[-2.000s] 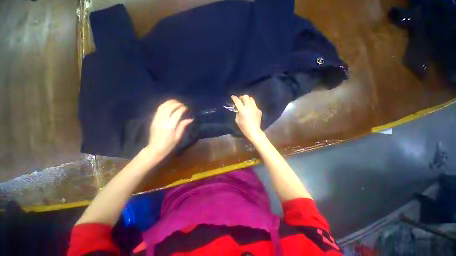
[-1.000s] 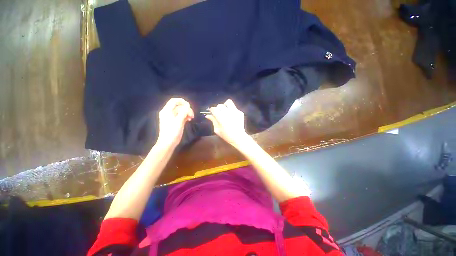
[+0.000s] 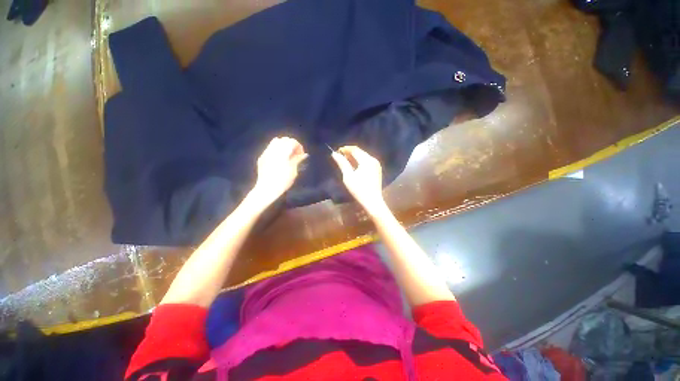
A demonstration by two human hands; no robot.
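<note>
A dark navy jacket point(image 3: 261, 74) lies spread on the table in front of me, a sleeve pointing away at the left and a shiny button point(image 3: 459, 77) near its right end. Smoother dark lining point(image 3: 388, 141) shows at its near right side. My left hand point(image 3: 280, 167) is over the near edge of the jacket, fingertips pinched together; what they hold is too small to tell. My right hand point(image 3: 359, 173) is just to its right, with a thin, small tool point(image 3: 330, 148) in its fingertips, pointing up and left. A short gap separates the hands.
The brown table point(image 3: 507, 141) has yellow tape along its near edge. Dark garments point(image 3: 615, 45) lie at the far right, and a dark piece point(image 3: 28, 10) at the far left. Mixed cloths point(image 3: 552, 365) are at the lower right. A magenta apron point(image 3: 320, 298) is against the table edge.
My right hand first came close to my left hand, then moved a little away from it again. The tool now points up and left. The whole view has shifted slightly.
</note>
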